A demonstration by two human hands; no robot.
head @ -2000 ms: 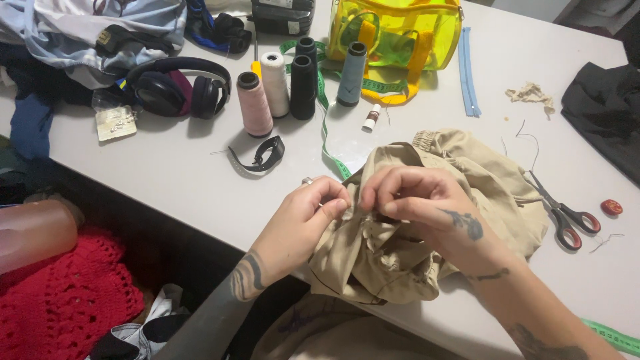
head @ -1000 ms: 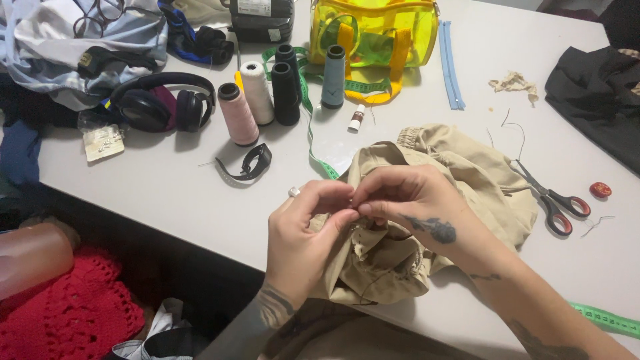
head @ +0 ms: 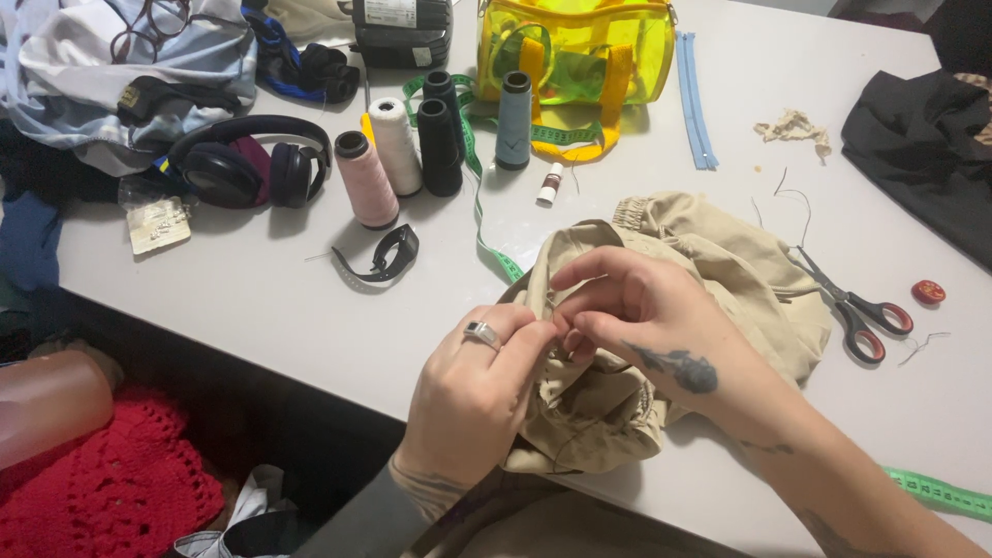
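Observation:
A beige cloth garment (head: 744, 287) with gathered elastic edges lies bunched at the table's front edge. My left hand (head: 480, 380), with a ring, pinches the garment's folded edge between thumb and fingers. Just right of it, my right hand (head: 635, 318) has its fingers bent at the same fold; whether a needle or thread is between them cannot be made out. Scissors (head: 849, 306) with black and red handles lie right of the garment, their tips near a loose dark thread (head: 806, 205). A green measuring tape (head: 484, 225) runs up to the cloth.
Thread cones, pink (head: 366, 186), white, black and blue, stand behind my left hand. Near them lie a black smartwatch (head: 391, 252), headphones (head: 225, 167) and a small bottle (head: 550, 184). Farther back are a yellow transparent bag (head: 573, 46) and a blue zipper (head: 696, 101). Black fabric (head: 914, 155) lies right.
My left hand has risen a little to the garment's fold since two seconds ago, then shifted lower against it. My right hand's fingers have spread from the pinch seen one second ago.

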